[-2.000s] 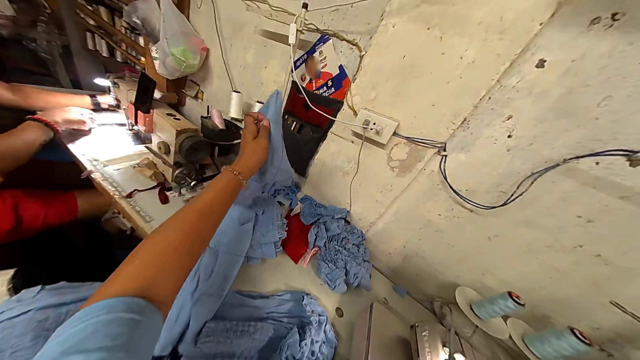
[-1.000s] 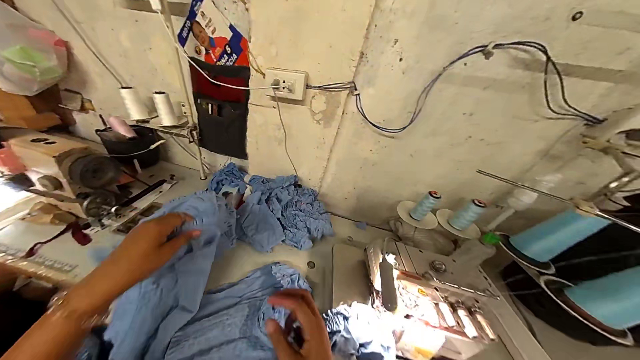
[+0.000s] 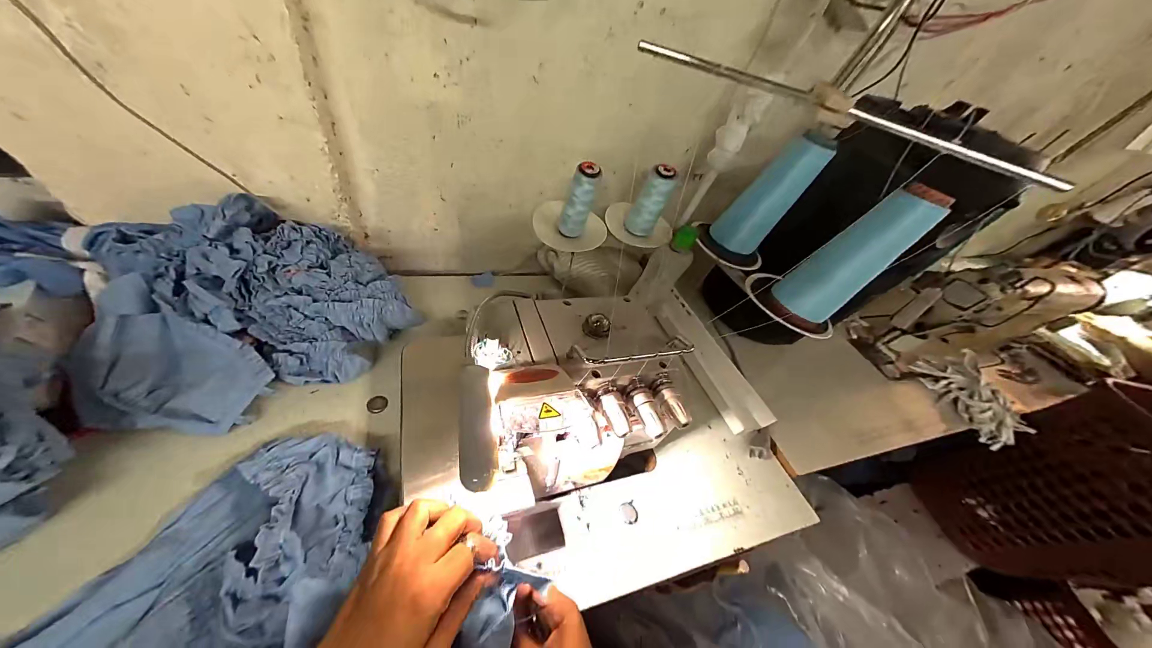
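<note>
At the lower middle, my left hand [image 3: 416, 576] grips light blue gathered fabric [image 3: 493, 603] in front of a lit overlock sewing machine [image 3: 576, 423]. Close beside it, at the bottom edge, my right hand [image 3: 556, 621] pinches the same fabric, partly cut off by the frame. The fabric's ruffled edge lies near the front left of the machine bed; glare hides its exact place by the presser foot. A larger blue gathered garment piece [image 3: 297, 531] spreads on the table left of my left hand.
Crumpled blue garments [image 3: 261, 279] lie at the back left. Light blue thread cones [image 3: 774, 193] and smaller spools [image 3: 580, 202] stand behind the machine under a metal rod [image 3: 747, 79]. At right are a brown perforated plastic basket [image 3: 1035, 486], clear plastic [image 3: 864, 549] and another machine [image 3: 1017, 297].
The view has swung right to the overlock machine. My hands, apart over the fabric one second ago, are now close together, both holding blue fabric by the machine.
</note>
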